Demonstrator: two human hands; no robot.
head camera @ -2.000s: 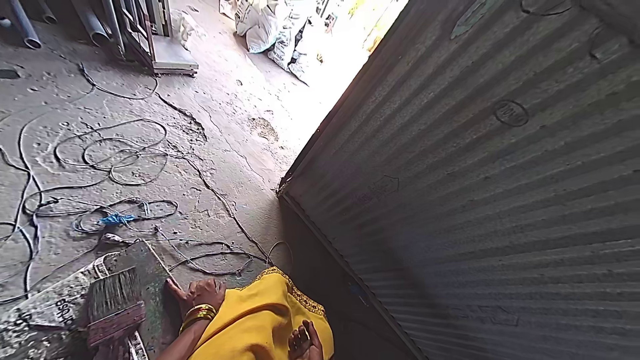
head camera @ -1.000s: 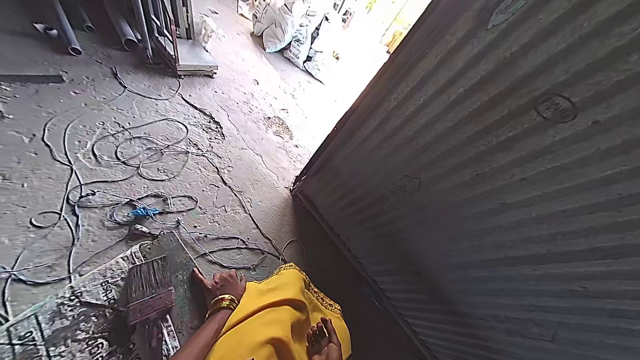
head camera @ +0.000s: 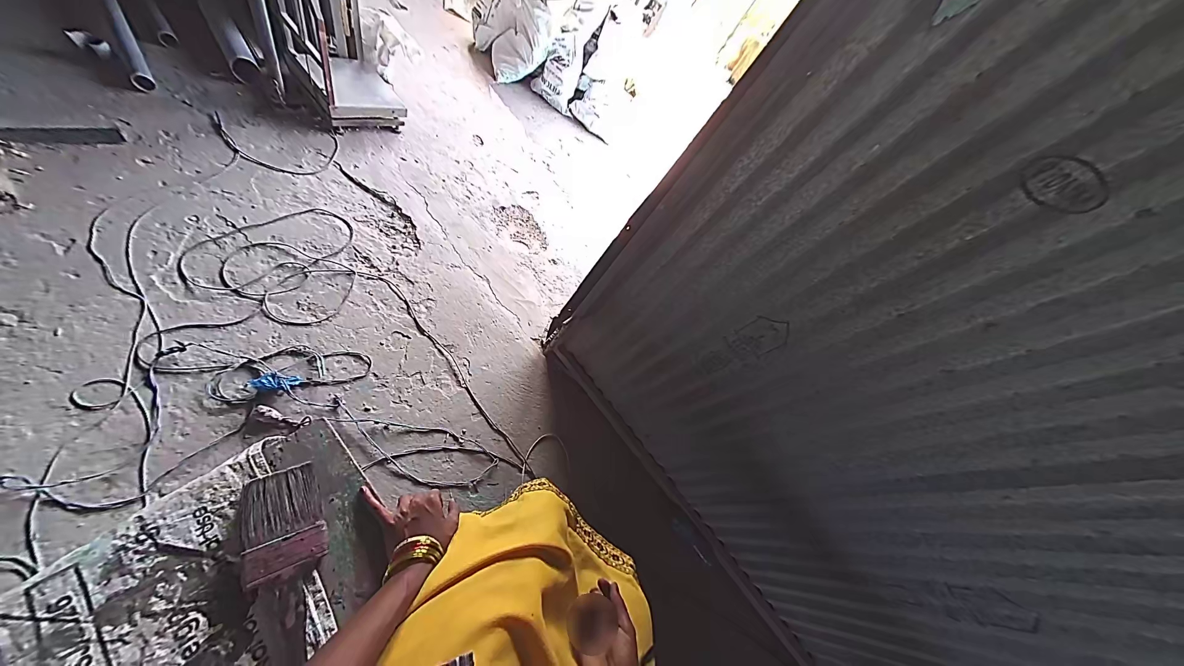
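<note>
My left hand (head camera: 421, 518), with gold-coloured bangles on its wrist, rests by the edge of a worn board (head camera: 347, 499), one finger stretched along that edge; whether it grips anything is unclear. Beside it, to the left, a wide paintbrush (head camera: 282, 527) with stained bristles lies with its handle toward the bottom of the view. My right hand (head camera: 606, 624) is over the yellow cloth (head camera: 509, 573) across my lap, fingers curled upward; a blurred patch covers its palm, so I cannot tell what it holds. A printed, paint-smeared sheet (head camera: 157, 573) lies under the brush.
Loose cables (head camera: 287, 268) coil over the rough concrete floor, with a blue wrapping (head camera: 276, 381) on one. A corrugated metal sheet (head camera: 832, 324) slants along the right. Pipes (head camera: 129, 46) and a metal frame (head camera: 368, 97) stand at the upper left; filled sacks (head camera: 518, 42) lie near the bright opening.
The view has shifted somewhat, moving the scene to the right in it. Both hands have stayed in about the same places on the board edge and the yellow cloth.
</note>
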